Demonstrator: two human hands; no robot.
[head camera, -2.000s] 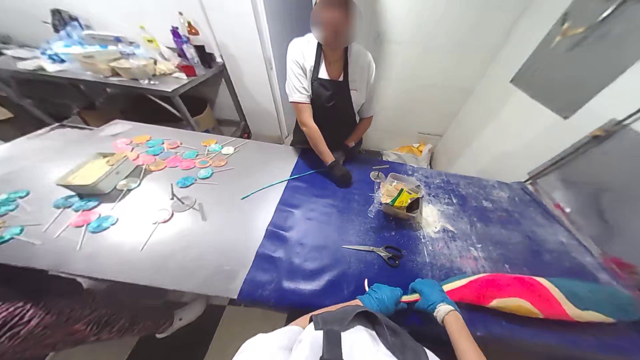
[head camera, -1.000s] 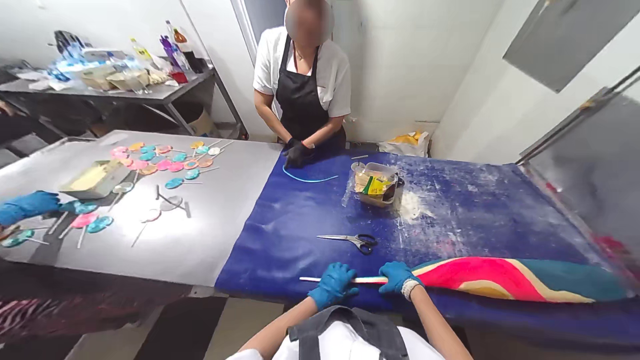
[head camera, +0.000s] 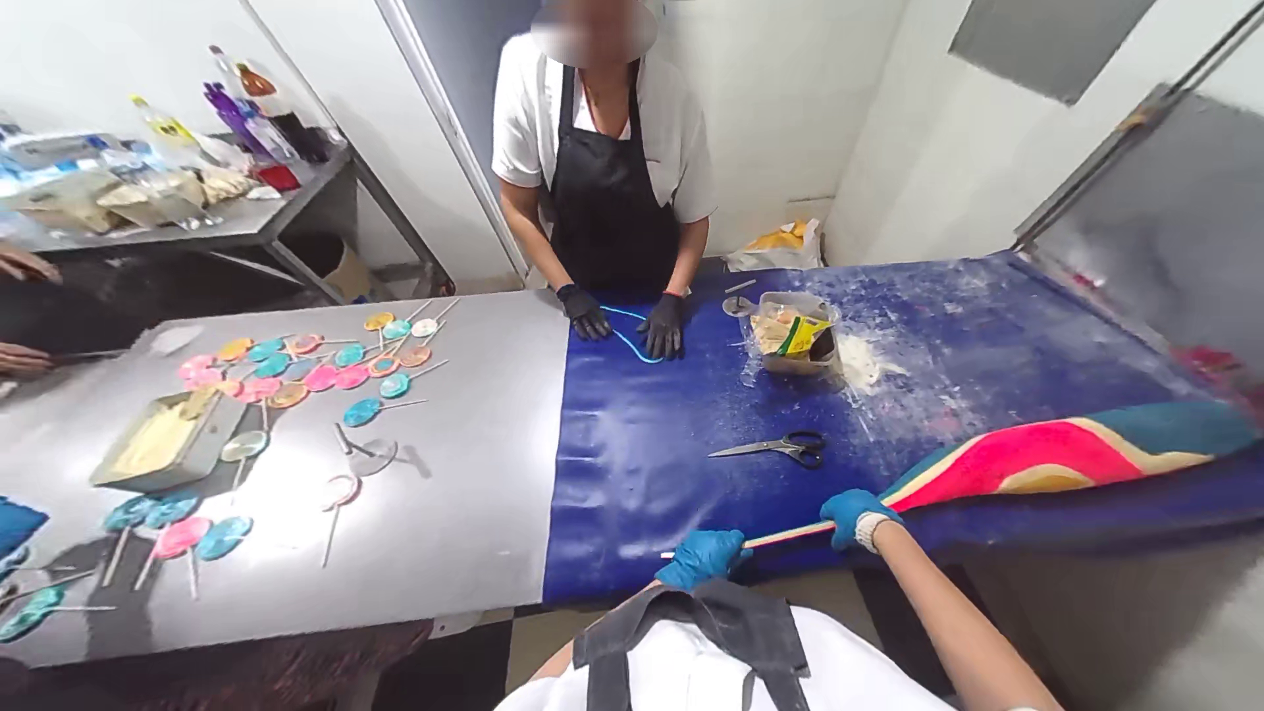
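A large striped candy mass (head camera: 1057, 459), red, teal and cream, lies along the right front of the blue mat and tapers leftward into a thin rope (head camera: 790, 535). My left hand (head camera: 703, 558), in a blue glove, is closed around the rope close to its left end, which pokes out past the fingers. Where the mass narrows, my right hand (head camera: 861, 517), gloved in blue too, grips the rope. Black-handled scissors (head camera: 780, 448) lie on the mat just beyond my hands, their blades pointing left.
Opposite, a co-worker's black-gloved hands (head camera: 632, 321) touch a thin blue strand (head camera: 632, 346). A plastic tub with packets (head camera: 798, 341) stands beside spilled white powder (head camera: 864, 363). Lollipops (head camera: 286, 395) and a tray of pale powder (head camera: 158, 444) occupy the metal table. Other people's hands show at far left.
My hands have moved apart along the rope, with a longer stretch between them than two seconds ago. The co-worker's hands have spread, and the blue strand now lies curved between them.
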